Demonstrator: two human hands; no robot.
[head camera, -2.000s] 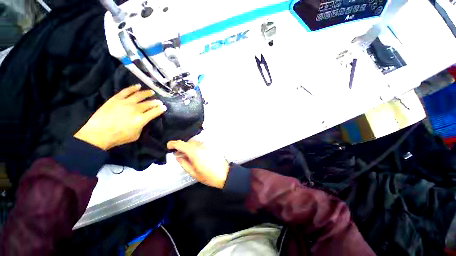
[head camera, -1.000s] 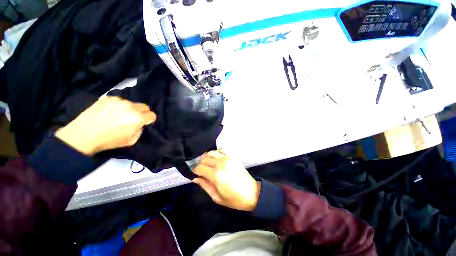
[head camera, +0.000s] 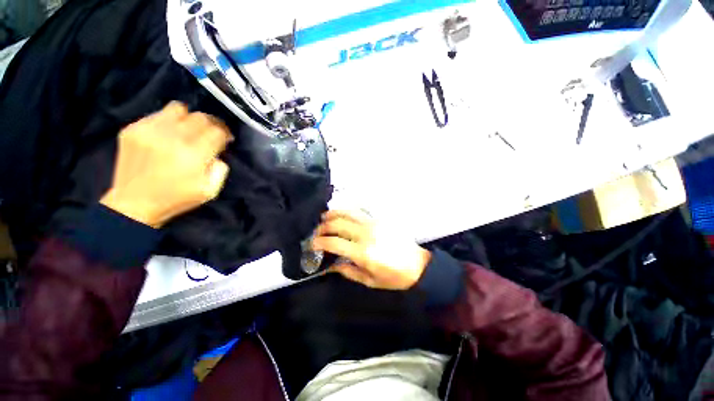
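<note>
The black garment piece (head camera: 258, 192) lies on the white table, bunched left of the needle, its near edge reaching the table's front edge. Its smoother, shinier part lies at the presser foot (head camera: 296, 117). My left hand (head camera: 168, 164) is curled over the cloth left of the needle, slightly blurred; the cloth under its fingers is hidden, so its grip is unclear. My right hand (head camera: 368, 249) pinches the cloth's right edge near the table's front edge. The white machine head with JACK lettering (head camera: 374, 47) stands behind. A small blue piece (head camera: 326, 110) is beside the needle.
Open black thread snips (head camera: 434, 99) and a thin dark stick (head camera: 584, 119) lie right of the needle. A small black object (head camera: 640, 95) lies farther right. A brown cardboard box (head camera: 638, 196) is under the table's right end. Black garments (head camera: 618, 313) are heaped below it.
Both hands have moved toward me from near the needle and then shifted on the cloth. The right hand now holds the edge near the table front. The view has also shifted.
</note>
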